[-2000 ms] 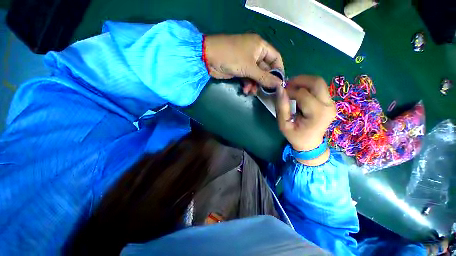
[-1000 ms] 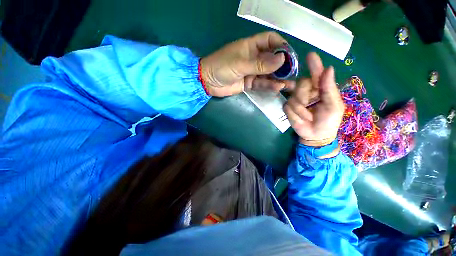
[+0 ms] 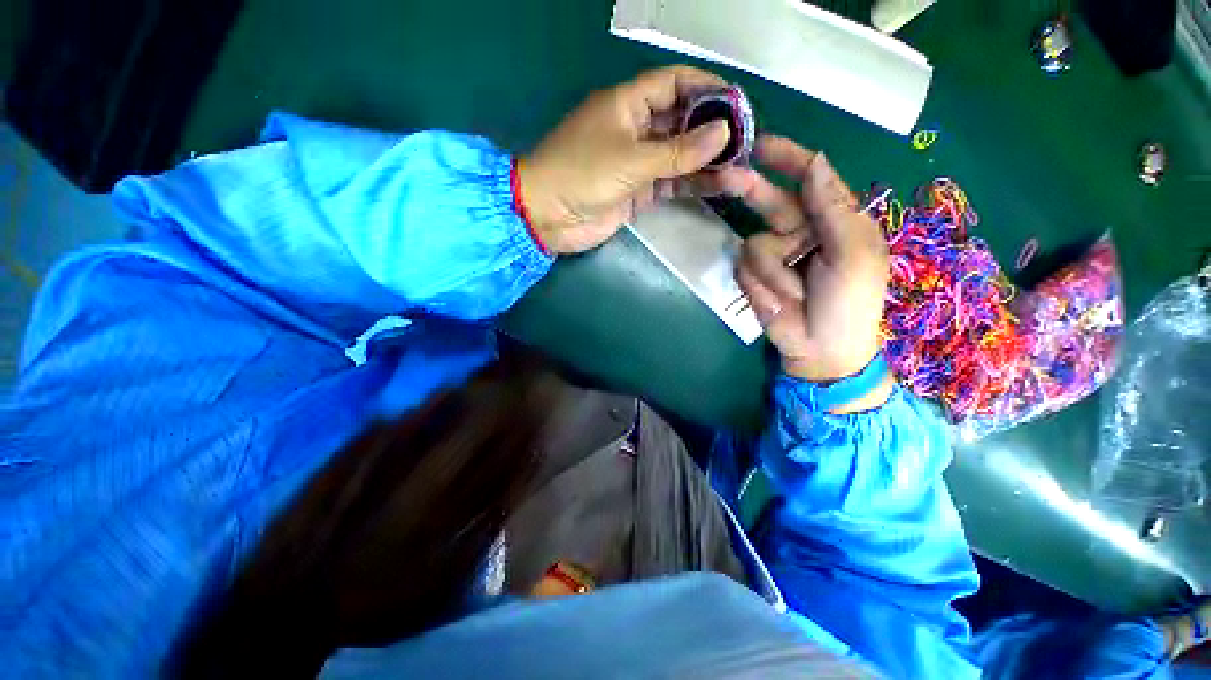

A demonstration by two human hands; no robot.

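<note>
My left hand holds a round unit between thumb and fingers. The unit has a silver rim and a dark face, with a pink-red edge at its top. My right hand is just to the right, fingers curled, with its fingertips close to the unit's lower edge. A slim light tool, seemingly tweezers, shows in part between its fingers; the rest is hidden. A white strip lies under both hands. A tangled heap of coloured bands lies right of my right hand.
A long white tray or strip lies at the far side. A bulging bag of bands and a crinkled clear bag lie at right. Small shiny units lie at far right. A yellow-green band lies near the tray.
The right hand moved off the round unit, then came back close to its lower edge. The left hand turned the unit and now holds it higher, with the strip beneath more exposed.
</note>
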